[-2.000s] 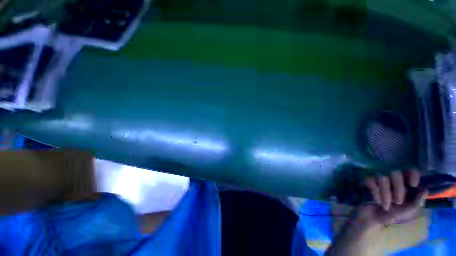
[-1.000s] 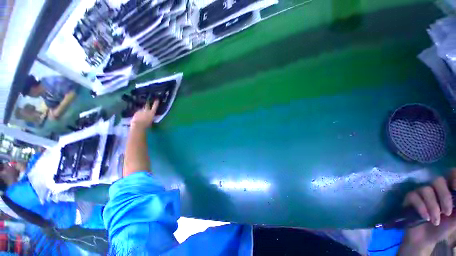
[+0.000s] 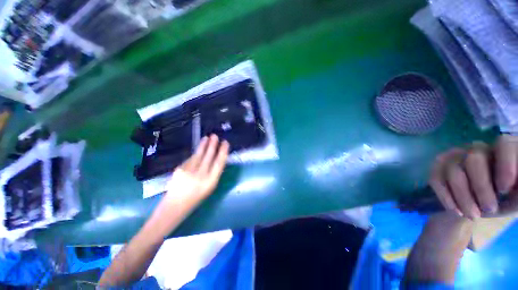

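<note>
A black plastic housing [image 3: 170,136] lies on a white protective sheet [image 3: 262,107] on the green mat, left of centre. It has small silvery brackets and a narrow silvery centre strip. My left hand [image 3: 199,170] rests with spread fingertips on the housing's near edge, beside the strip; whether it grips the edge cannot be told. My right hand [image 3: 474,178] is at the right edge, curled around the dark end of the screwdriver [image 3: 417,203], which is mostly hidden and blurred.
A round screw dish [image 3: 412,103] stands on the mat at the right. Folded translucent bags [image 3: 477,68] lie at the far right. Another housing on sheets [image 3: 25,192] lies at the left edge. Wrapped housings [image 3: 96,28] lie at the upper left. A white sheet [image 3: 190,260] is near my lap.
The housing and sheet under my left hand have moved from the far left towards me and to the right. My right hand still holds the screwdriver. The view has shifted.
</note>
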